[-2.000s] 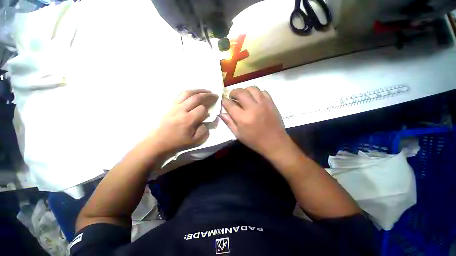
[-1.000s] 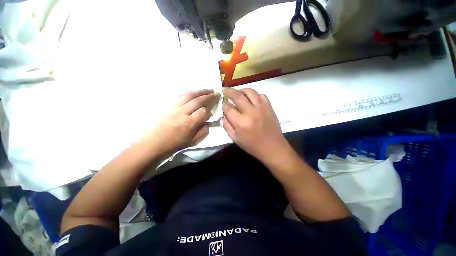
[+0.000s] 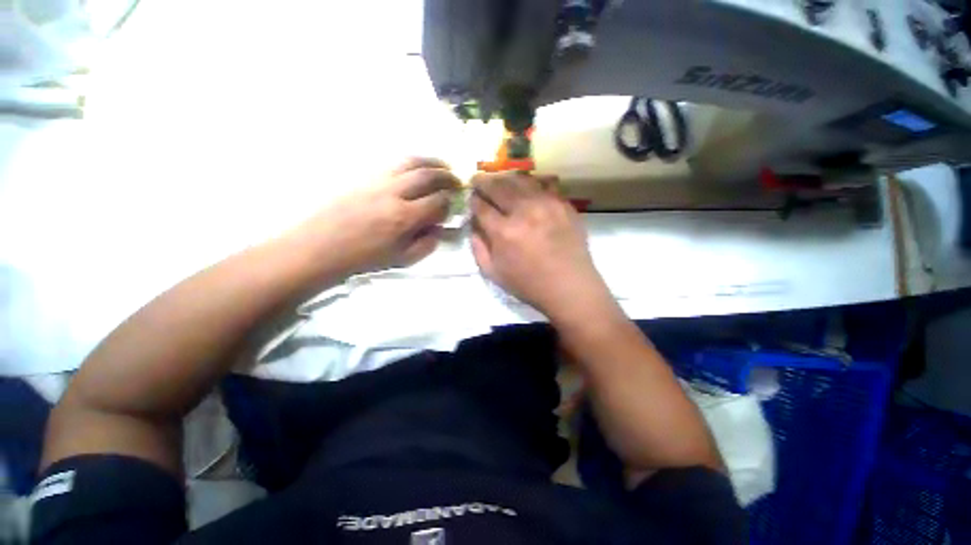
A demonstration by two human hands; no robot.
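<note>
White fabric (image 3: 245, 149) spreads over the table's left side, overexposed, with folds along the front edge. My left hand (image 3: 394, 218) has its fingertips pinched on the fabric just left of the needle area. My right hand (image 3: 524, 234) lies close beside it, fingers bent down at the fabric's right edge, in front of the presser foot area (image 3: 519, 144). A small gap separates the hands. The sewing machine head (image 3: 639, 64) stands above and behind them. The needle tip and the seam are too blurred and bright to make out.
Black-handled scissors (image 3: 652, 129) lie on the machine bed behind my right hand. Orange-red tape (image 3: 505, 166) is beside the needle area. A blue basket (image 3: 820, 436) with white pieces (image 3: 749, 434) stands below the table at the right. A small blue display (image 3: 907, 119) glows at the upper right.
The view has shifted and turned, showing more of the machine head. Both hands stay at the fabric; they now sit closer to the orange-red tape, and the fabric's front edge is more bunched.
</note>
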